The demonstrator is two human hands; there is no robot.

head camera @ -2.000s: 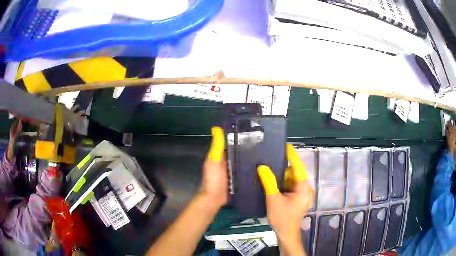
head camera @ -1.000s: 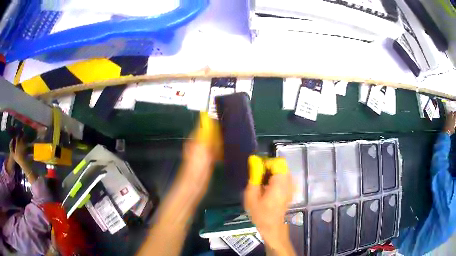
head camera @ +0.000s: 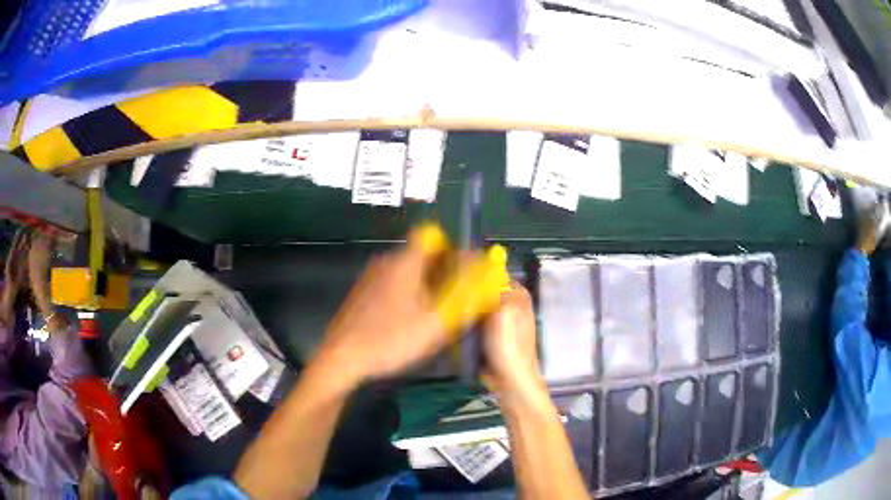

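Observation:
A thin dark slab, a phone or back cover, stands edge-on and upright in front of me. My left hand, with yellow finger cots, is closed around its middle from the left and is blurred. My right hand, also with yellow finger cots, holds it from the right, lower down. The fingers hide the slab's middle. The blister tray lies right of my hands, with dark slabs in the lower row and at the upper right; three upper pockets look pale grey.
Stacked box parts with lime-green strips lie left. A green and white flat pile lies near my waist. White boxes with labels line the green belt under the wooden-edged shelf. People's sleeves show at both sides; a yellow block is left.
The slab has turned from its broad face to edge-on. My left hand has moved lower and right, close to my right hand. Boxes on the belt have shifted left.

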